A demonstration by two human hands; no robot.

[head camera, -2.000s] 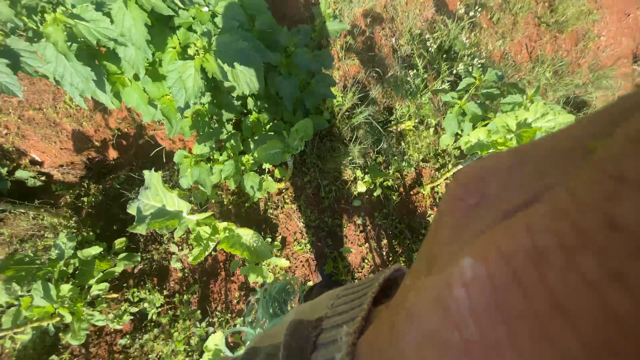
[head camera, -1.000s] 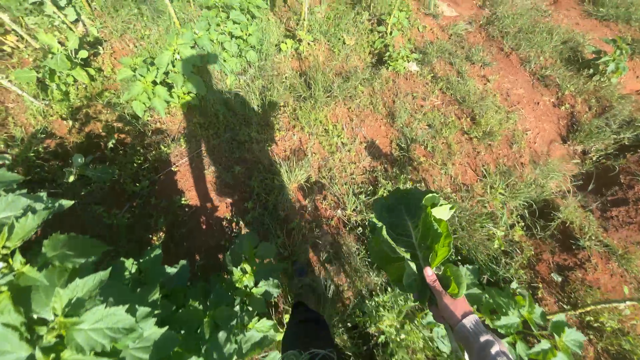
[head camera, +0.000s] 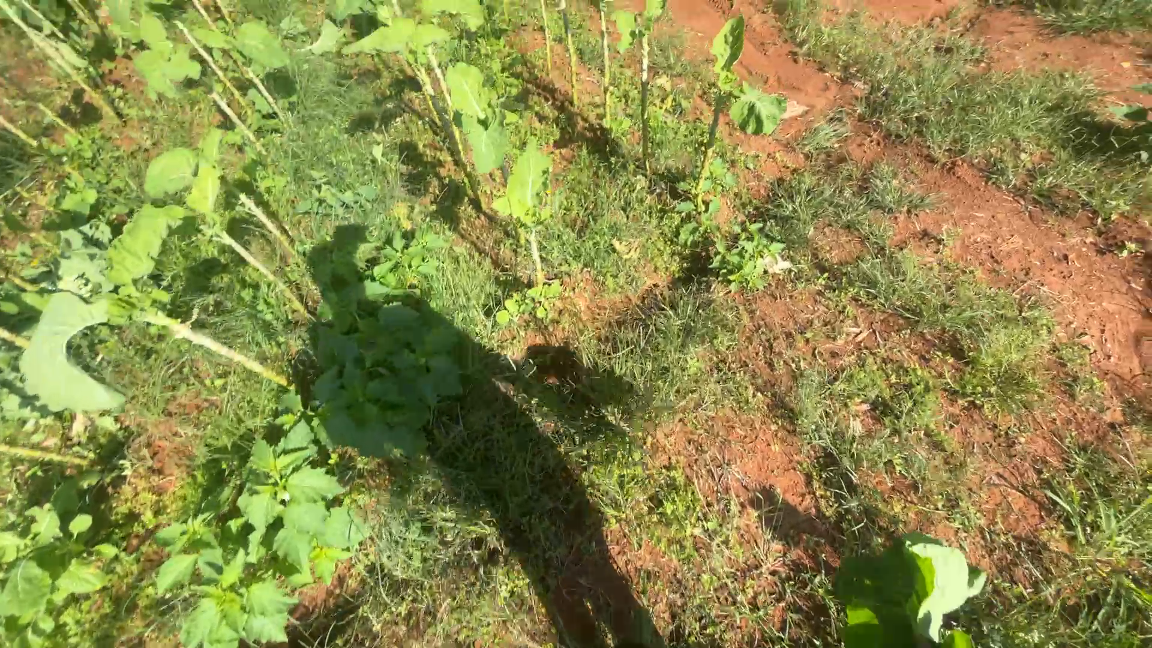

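Observation:
Neither of my hands shows in the head view. At the lower right edge, large green leaves (head camera: 909, 589) rise into view, cut off by the bottom of the frame; whatever holds them is out of sight. A long shadow of a person (head camera: 531, 468) falls across the weeds and soil in the middle. Left of the shadow's lower part grows a broad-leaved green plant (head camera: 297, 513).
Tall, mostly bare-stemmed leafy plants (head camera: 220, 346) lean and stand at the left and top. Low grass and weeds (head camera: 666, 360) cover much of the ground. Reddish bare soil (head camera: 1044, 261) runs along the right.
The view has shifted widely over the field. One second ago a hand held a bunch of leaves at the lower right; now only leaves show at the bottom edge.

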